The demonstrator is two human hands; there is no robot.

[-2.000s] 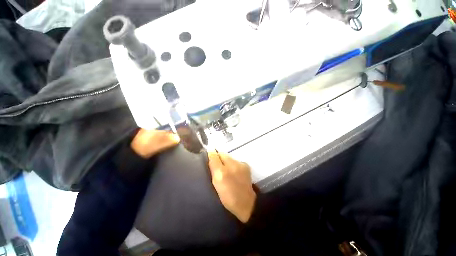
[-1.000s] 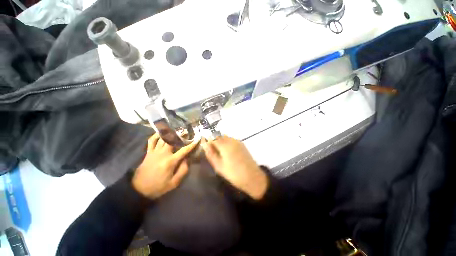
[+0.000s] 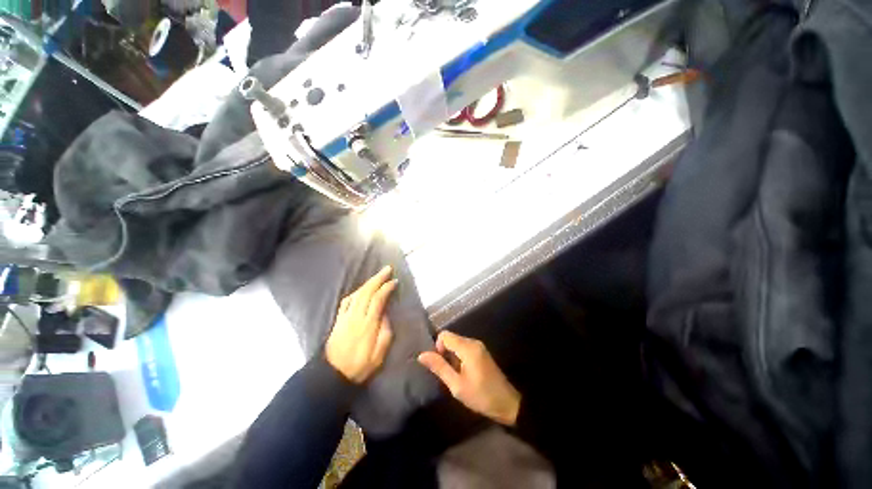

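A dark-grey jacket lies left of and under the white sewing machine, with a zipper along its edge. Its sleeve runs from the brightly lit needle area toward the lap. My left hand lies flat on top of the sleeve, fingers pointing at the needle. My right hand is at the sleeve's right edge, with thumb and forefinger at the cloth; whether they pinch it is unclear. The needle tip is lost in glare.
Red-handled scissors, thin tweezers and a small brown tag lie behind the needle. An orange-handled tool is at the table's right. Waiting dark garments heap at right. A black box-like device is lower left.
Both hands have moved back from the needle toward the lap, along the sleeve. The sleeve now lies stretched out flatter. The view has shifted, showing scissors, tweezers and more workshop at left.
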